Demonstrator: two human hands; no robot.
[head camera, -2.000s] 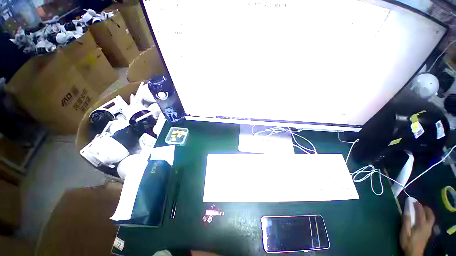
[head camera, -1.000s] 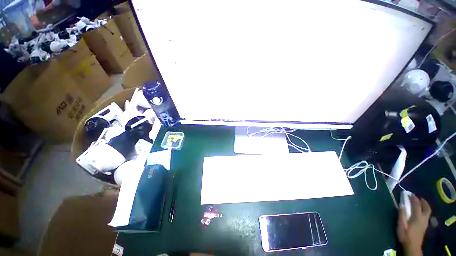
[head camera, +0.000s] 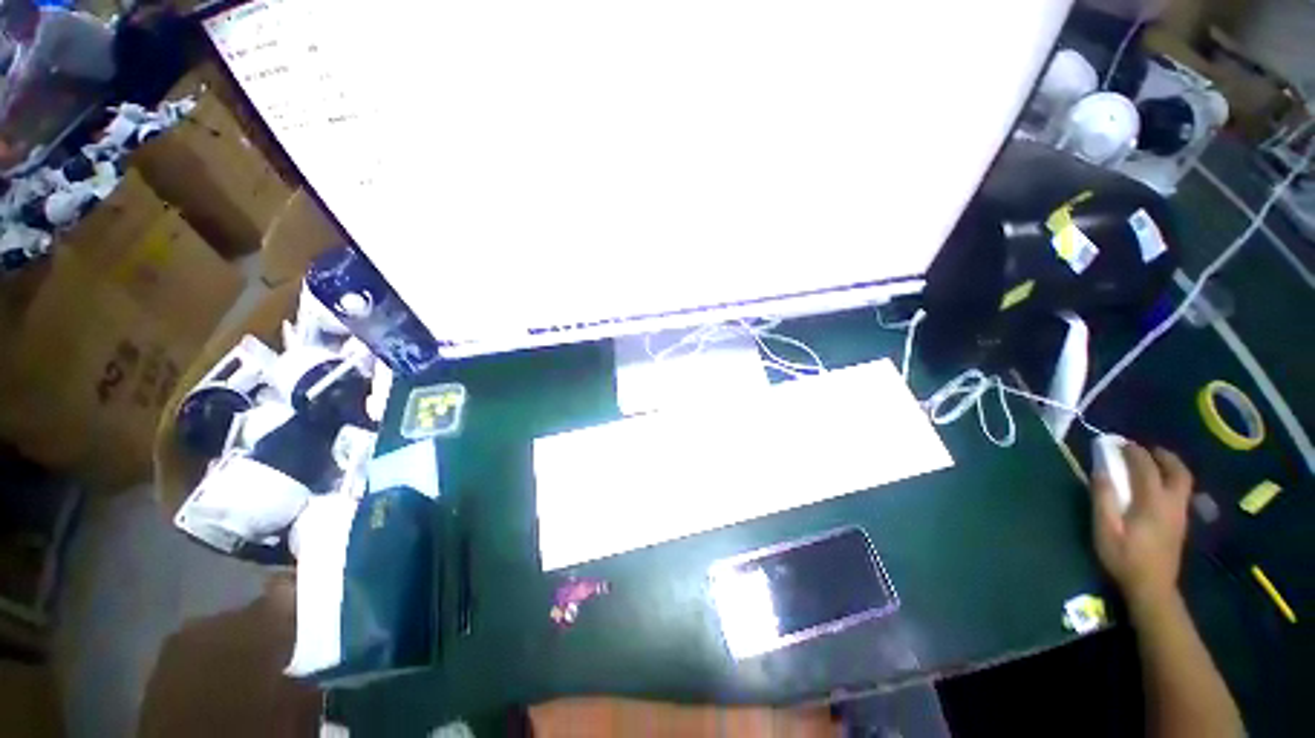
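Observation:
My right hand (head camera: 1145, 522) rests over a small white mouse (head camera: 1112, 473) at the right of the green bench. A large monitor (head camera: 649, 159) fills the top, mostly washed out white, with faint text lines at its upper left. A long plain white slab (head camera: 736, 464) lies below it. A smartphone (head camera: 805, 591) with glare lies near the bench's front edge. My left hand cannot be made out; a skin-toned, blurred shape is cut off at the bottom edge.
A dark green box (head camera: 392, 584), a clear box with yellow pieces (head camera: 434, 411) and a dark bottle (head camera: 372, 313) stand left. A carton of white devices (head camera: 245, 498) is beyond. A black bag (head camera: 1074, 245), white cable (head camera: 995, 408) and yellow tape roll (head camera: 1230, 415) are right.
The view has turned and tilted, so the bench shows rotated and more of the right side and front edge is visible. My right hand stays on the mouse. Text lines now show at the monitor's upper left.

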